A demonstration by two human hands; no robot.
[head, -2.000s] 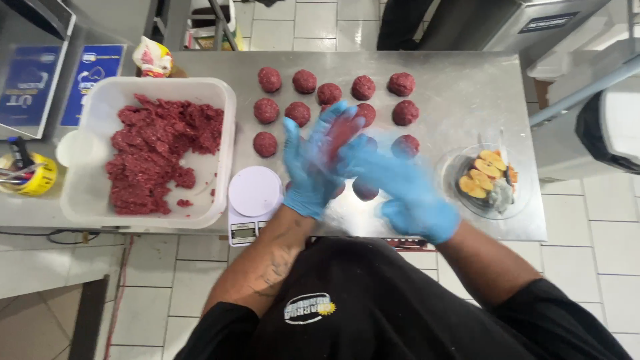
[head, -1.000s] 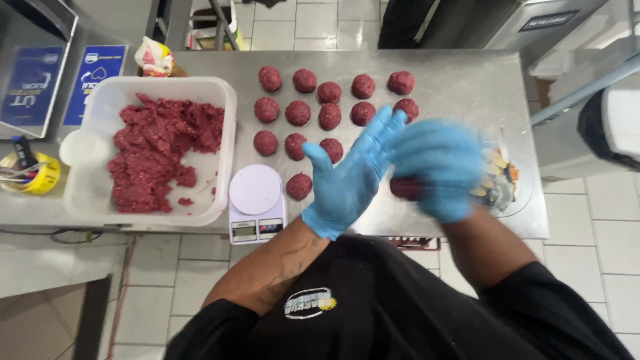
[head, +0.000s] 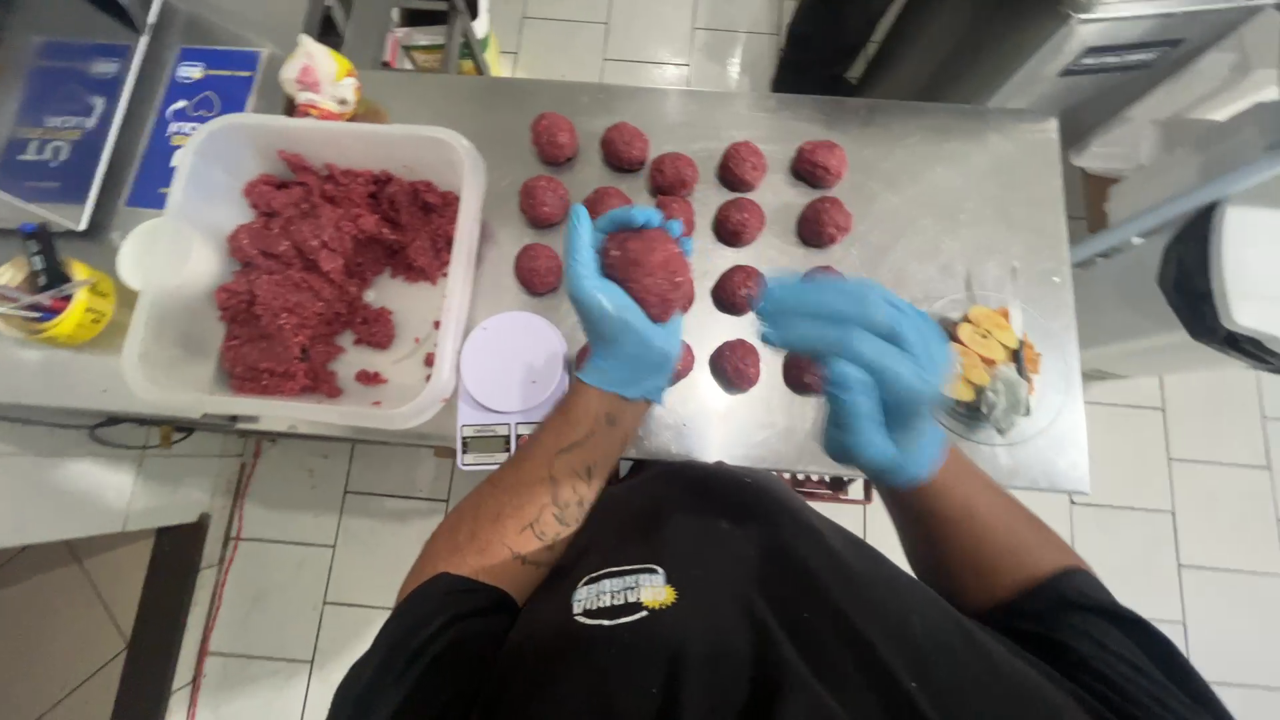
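In a blue glove, my left hand (head: pixel 625 325) cups a ball of ground meat (head: pixel 648 272) in its palm above the steel table (head: pixel 950 190). Off to the right, my right hand (head: pixel 865 370), gloved too and blurred, holds nothing that I can see and hovers over the table with its fingers extended. Several meat balls (head: pixel 742 166) lie in rows under and beyond both hands, some partly hidden by them. A white plastic tub (head: pixel 465 270) of loose ground meat (head: pixel 310 270) stands on the left. Between it and my left wrist is a kitchen scale (head: pixel 513 362).
A clear round dish (head: pixel 1035 410) with yellow slices sits at the table's right end. A yellow container (head: pixel 85 310) of pens and a white lid-like disc (head: pixel 165 255) are at the far left. Behind the tub are a crumpled package (head: pixel 320 80) and a blue printed sheet (head: pixel 190 110).
My left hand, with its palm uncovered and bare a second ago, now cups a meat ball. The right hand, which had a meat ball at it then, shows none now.
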